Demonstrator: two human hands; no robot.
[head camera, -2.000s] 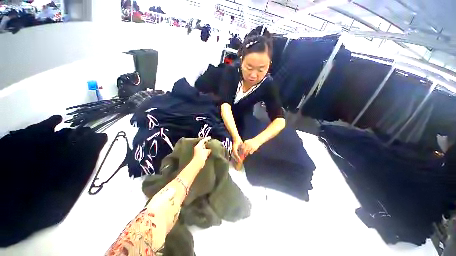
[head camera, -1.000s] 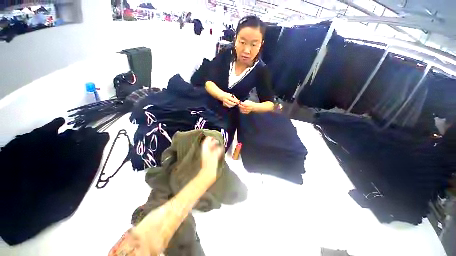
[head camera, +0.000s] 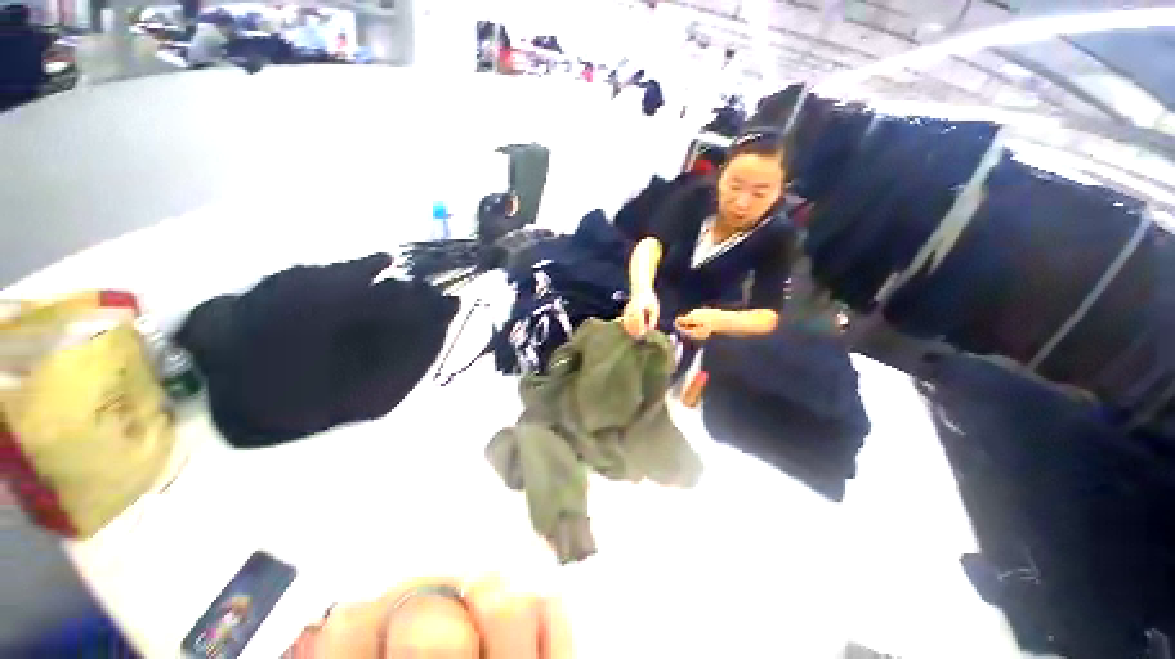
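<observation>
An olive-green garment lies crumpled on the white table, with one sleeve hanging toward me. The person opposite has one hand at its top edge. My left hand is large and cut off by the bottom edge, well short of the garment. Its fingers are curled and blurred; whether it holds anything is hidden. My right hand is out of the picture.
A black garment pile lies left, with a yellow and red bag beyond it. A phone lies near left. Navy garments with white drawcords and a navy stack flank the person. Dark garments hang right.
My left hand has let go of the olive garment and come back to the bottom edge. The person opposite now reaches to the garment. The view has turned left, bringing in the bag and phone.
</observation>
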